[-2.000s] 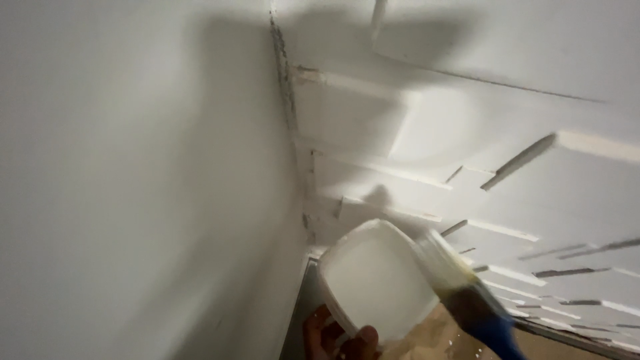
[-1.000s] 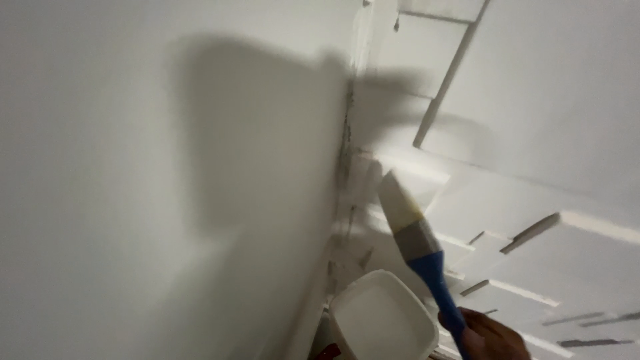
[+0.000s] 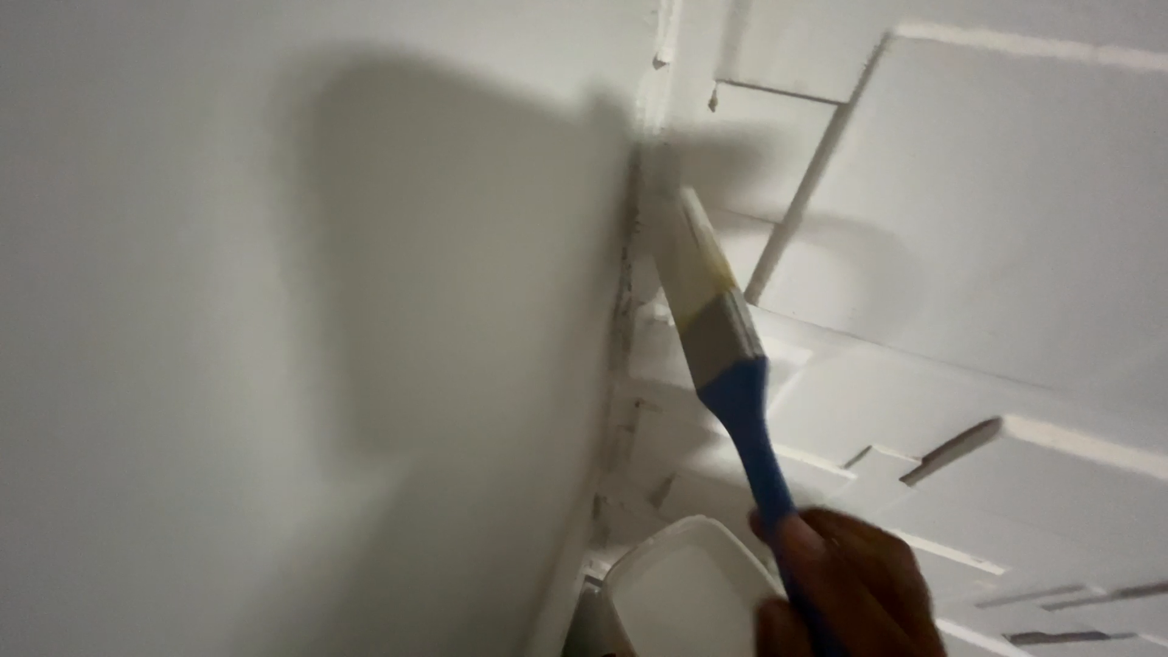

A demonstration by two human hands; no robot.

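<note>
My right hand (image 3: pixel 853 579) is closed around the blue handle of a paintbrush (image 3: pixel 725 333), whose bristles are coated white and point up at the corner joint (image 3: pixel 630 237) between the smooth wall and the raised panelled wall. Whether the bristle tip touches the surface cannot be told. Below the brush, partly behind my right hand, is a white plastic tub (image 3: pixel 689 584) with white paint inside. My left hand is out of view, apart from a possible dark sliver under the tub at the bottom edge.
The smooth white wall (image 3: pixel 164 319) fills the left, with a broad shadow on it. To the right, the white wall has raised rectangular blocks (image 3: pixel 985 182) with projecting edges. The joint between them looks rough, with dark gaps.
The brush was low beside the tub two seconds ago; it has moved up to the corner joint. Fingers visible under the tub at first have dropped out of clear view. The view has shifted.
</note>
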